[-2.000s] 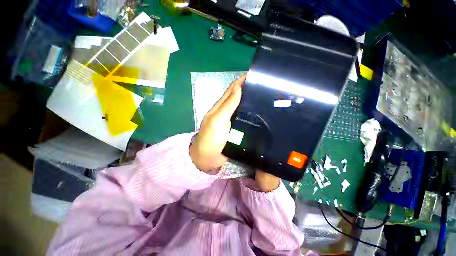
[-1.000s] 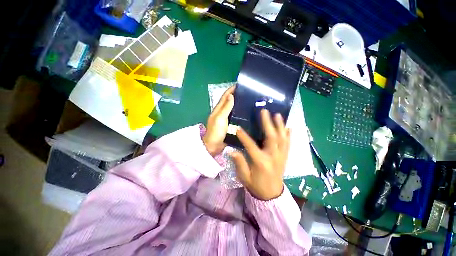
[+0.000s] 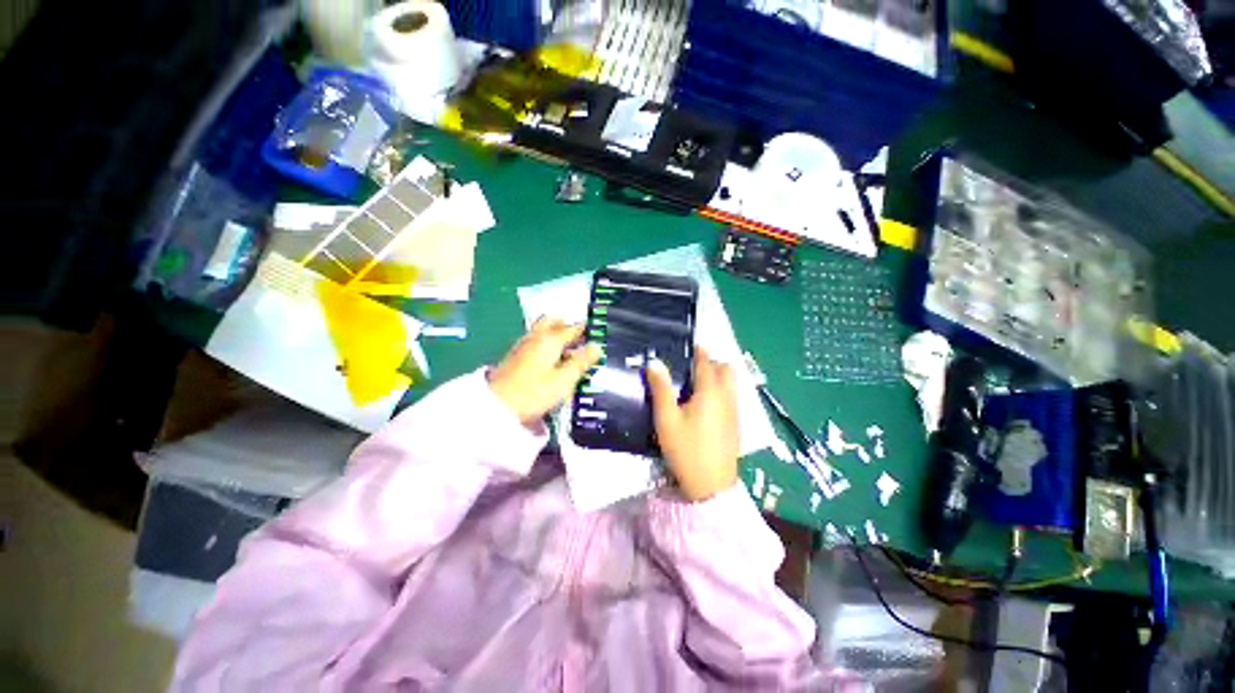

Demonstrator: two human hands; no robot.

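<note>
The black display module point(image 3: 637, 332) lies on the bubble-wrap sheet point(image 3: 610, 485), over the green mat. Its screen is lit, with a column of small green marks along its left side and small white marks near its lower left. My left hand point(image 3: 545, 368) is at its left edge with fingertips on the glass. My right hand point(image 3: 699, 422) is at its right edge, thumb over the glass and fingers along the side. Both hands hold it at the edges.
Yellow film point(image 3: 363, 339) on white paper lies left. Liner scraps point(image 3: 829, 467) and a thin dark tool point(image 3: 788, 417) lie right. Beyond are a dotted clear mat point(image 3: 848, 321), a small dark board point(image 3: 756, 255), a parts tray point(image 3: 1036, 271) and a black screwdriver-like tool point(image 3: 958, 454).
The display was raised, dark and tilted; it now lies lower on the wrap with its screen lit. My right hand moved from over the glass to the right edge.
</note>
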